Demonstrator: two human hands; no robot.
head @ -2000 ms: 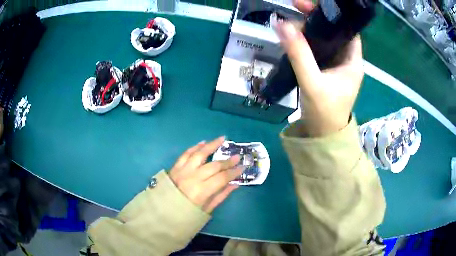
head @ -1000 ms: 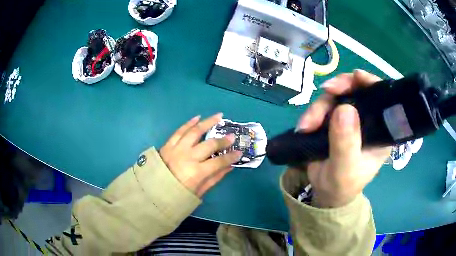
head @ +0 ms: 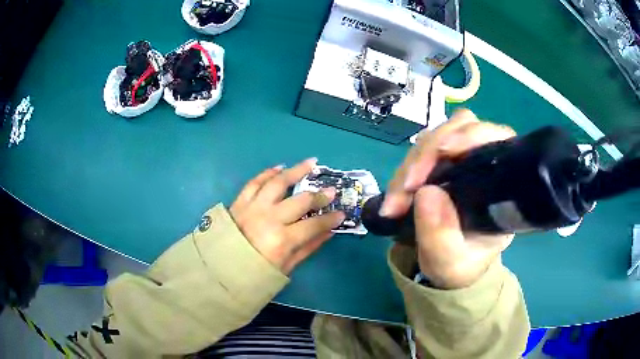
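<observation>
A white plastic housing (head: 372, 184) with a circuit board (head: 345, 198) in it lies flat on the green bench in front of me. My left hand (head: 288, 217) rests on its left side, fingers spread over the board and rim. My right hand (head: 449, 203) is closed around a black electric screwdriver (head: 505, 184), tilted, with its front end at the right edge of the housing. The driver's tip and the screw are hidden.
A silver-grey screw feeder (head: 372, 77) stands beyond the housing, with a yellow tape roll (head: 469, 80) beside it. White shells with red wires (head: 193, 77) sit at upper left. Small white parts (head: 21, 120) lie far left. Shells at right are mostly hidden behind the screwdriver.
My right hand brought the screwdriver from the feeder down to the housing's right side, and it has since tilted more upright. My left hand has stayed on the housing. The view has shifted.
</observation>
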